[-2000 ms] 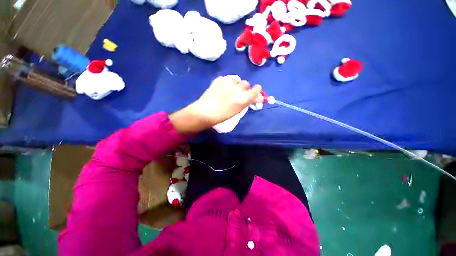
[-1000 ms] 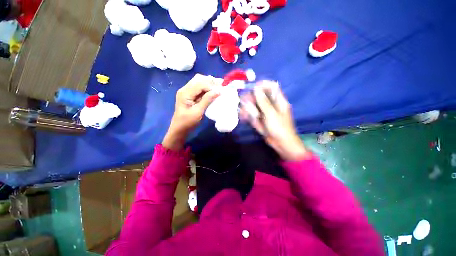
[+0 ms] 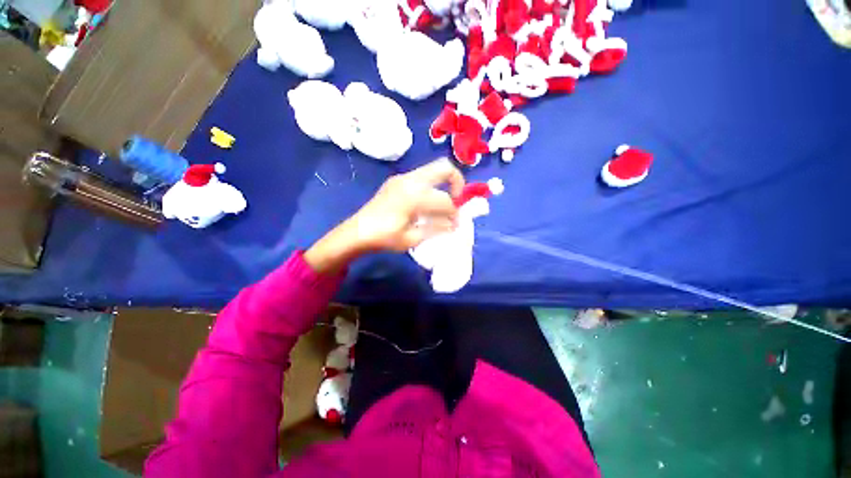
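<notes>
My left hand (image 3: 415, 207) holds a white plush toy (image 3: 452, 260) above the near edge of the blue cloth. A small red Santa hat (image 3: 473, 193) with white trim and pom-pom sits at the toy's upper end, partly behind my fingers. A white sewing thread (image 3: 625, 270) runs taut from the toy to the right and leaves the picture at the right edge. My right hand is out of the picture. No needle can be made out.
A hat pile (image 3: 532, 56) and bare plush toys (image 3: 381, 123) lie at the far side. A loose hat (image 3: 628, 166) lies right. A finished toy (image 3: 201, 200), blue thread cone (image 3: 152, 159) and clear tube (image 3: 93, 190) stand left. An open carton (image 3: 159, 383) is below.
My right hand has left the picture to the right, and the thread is now drawn taut. My left hand still holds the toy. The view has shifted, so the table things sit further right.
</notes>
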